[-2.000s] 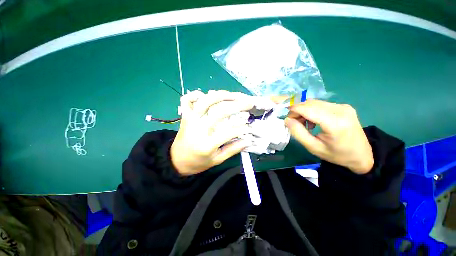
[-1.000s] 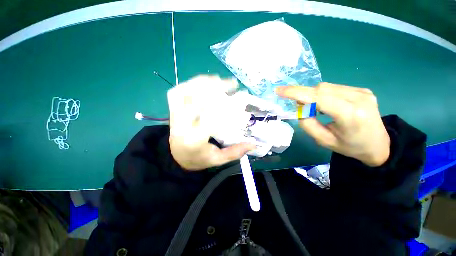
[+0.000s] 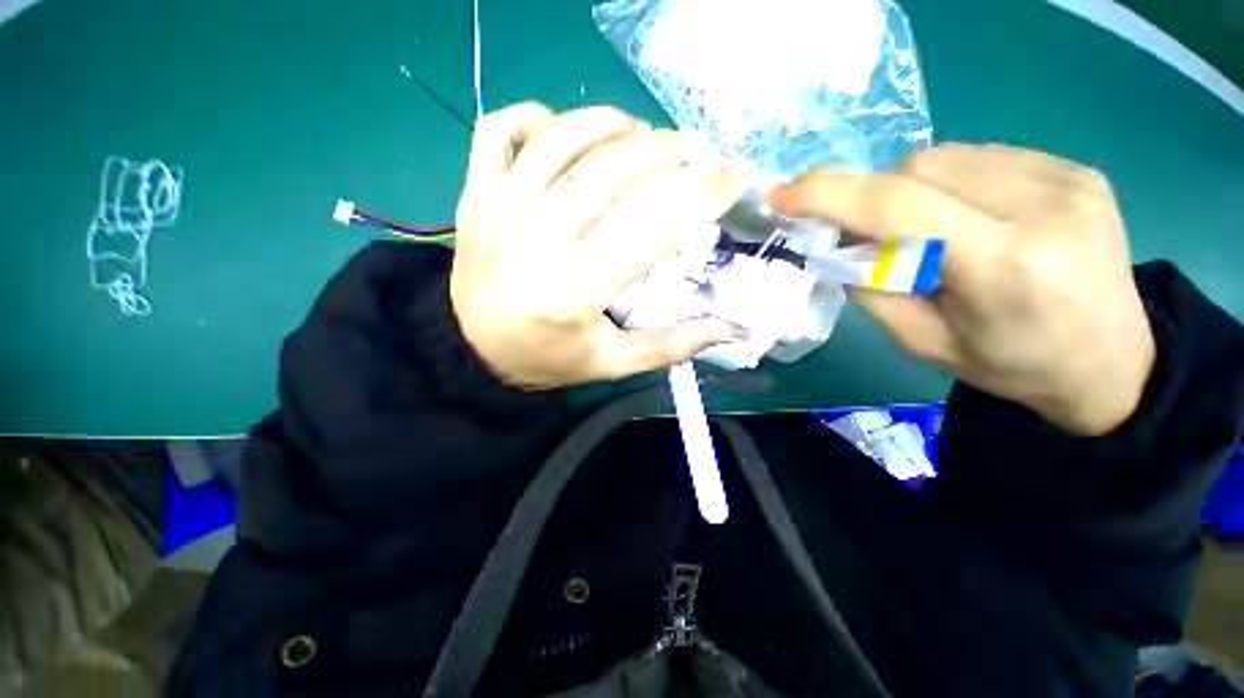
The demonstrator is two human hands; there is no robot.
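Note:
My left hand (image 3: 566,259) is shut around a white camera housing (image 3: 785,311), its open cavity with dark inner parts facing up. A white antenna (image 3: 699,443) points down from it. A flat ribbon cable (image 3: 894,266) with yellow and blue bands sticks out to the right. My right hand (image 3: 1010,273) is at the ribbon; its index fingertip is by the cavity's edge and its thumb is partly hidden behind the ribbon, so a grip cannot be told. A wire harness with white plug (image 3: 345,211) and a thin black lead (image 3: 434,93) stick out left.
A clear bag of whitish parts (image 3: 778,68) lies behind the housing on the green bench (image 3: 300,327). Tangled white loops (image 3: 123,232) lie far left. White pieces (image 3: 894,443) show over something blue below the bench's near edge. A thin pale line runs up behind my left hand.
The view has shifted, so bench items sit higher. The ribbon's blue end was at my right fingertips; now it lies across the hand, with the index fingertip near the cavity. My left hand keeps its hold.

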